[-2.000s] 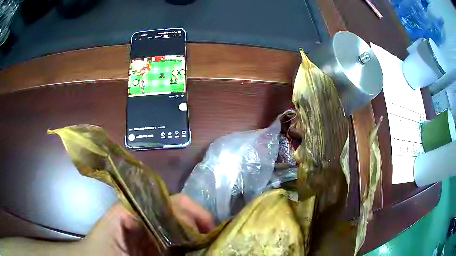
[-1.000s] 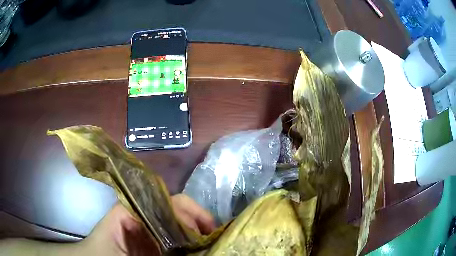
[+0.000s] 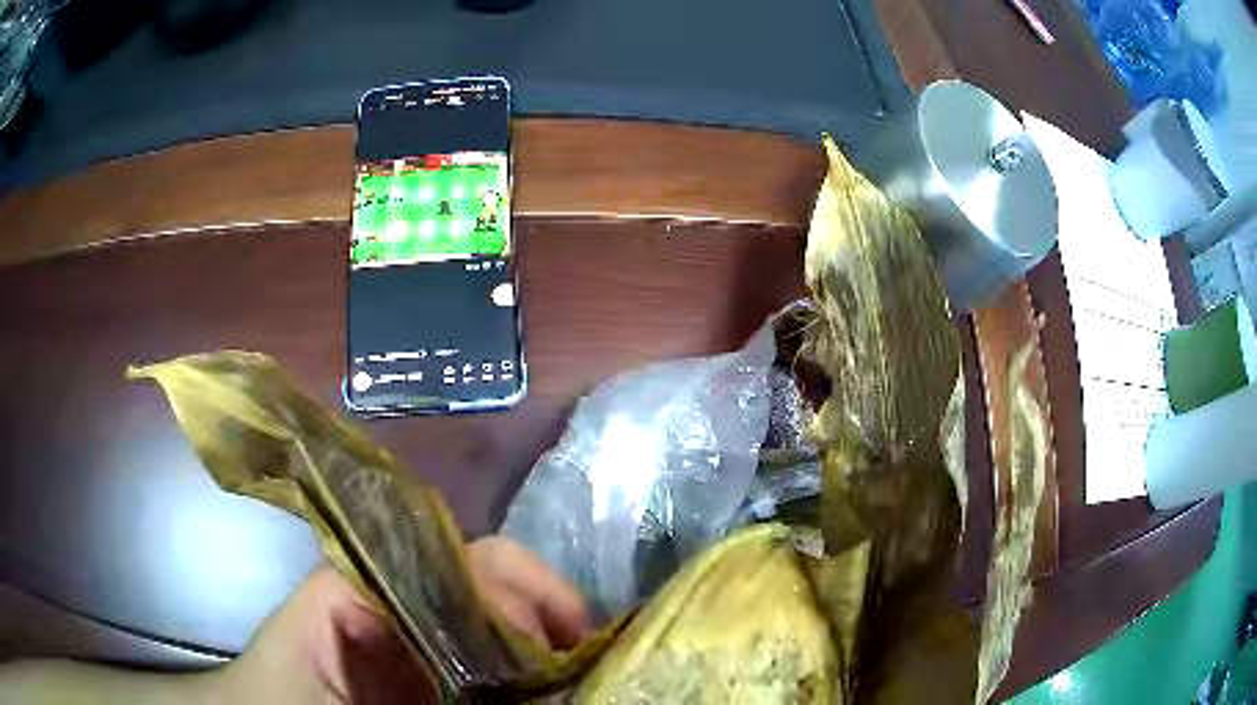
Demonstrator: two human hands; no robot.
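The leaf-wrapped zongzi (image 3: 724,620) is at the bottom centre, cut off by the lower edge. Its brown-olive leaves stand up on both sides, one pointed flap (image 3: 297,427) on the left and a tall one (image 3: 889,358) on the right. My left hand (image 3: 400,620) comes in from the lower left, bare, with its fingers around the left leaf and the side of the zongzi. The leaf hides part of the hand. My right hand is not in view. A clear crumpled plastic bag (image 3: 627,455) lies on the table just behind the zongzi.
A smartphone (image 3: 434,310) with a green video lies on the wooden table (image 3: 179,296). Right of the bag stand a metal canister (image 3: 986,179), a white paper sheet (image 3: 1117,317) and white cups (image 3: 1172,172). Blue plastic (image 3: 1151,41) is at the top right.
The thin leaf strip at the right has shifted slightly and its tip sits a little lower. The picture on the phone has changed. My left hand and the zongzi stay in place.
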